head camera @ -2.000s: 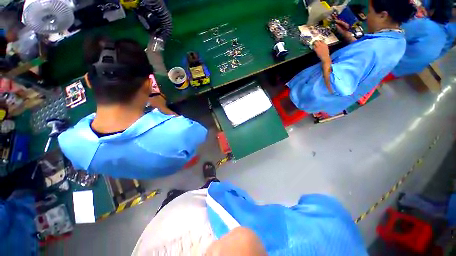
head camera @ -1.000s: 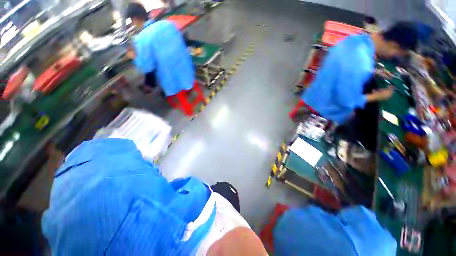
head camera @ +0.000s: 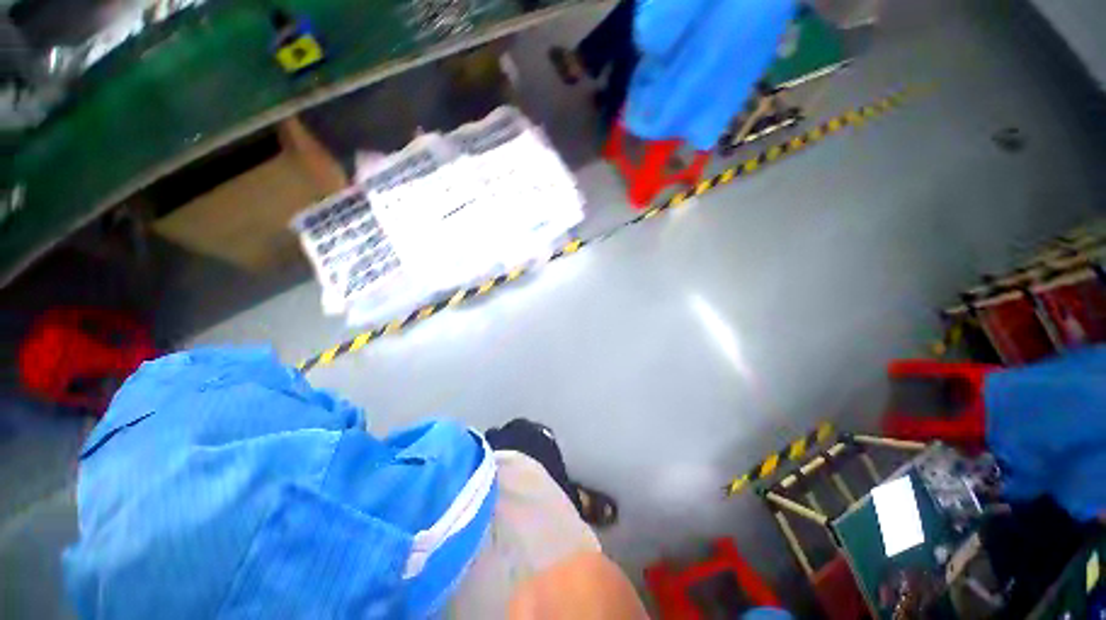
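Neither of my hands can be made out. A blurred skin-coloured shape at the bottom edge shows no fingers, and I cannot tell what part of me it is. My blue work jacket [head camera: 243, 484], with a white strip down its front edge, fills the lower left. A pale garment and a dark shoe [head camera: 529, 446] show beside it. Nearest in front, a stack of whitish parts trays [head camera: 455, 212] lies on the floor by the yellow-black tape, with rows of dark marks at its left side.
A cardboard box [head camera: 249, 206] stands under the green workbench [head camera: 158, 91] at upper left. Red stools [head camera: 655, 167] stand around the aisle. A person in blue [head camera: 710, 61] is at the top, another [head camera: 1055, 424] at the right. A green side table [head camera: 864, 551] bears a white sheet [head camera: 899, 516].
The view has swung from the bench with seated coworkers to the aisle floor. The tray stack now shows more fully and sharply, nearer the middle. No hand has come into view.
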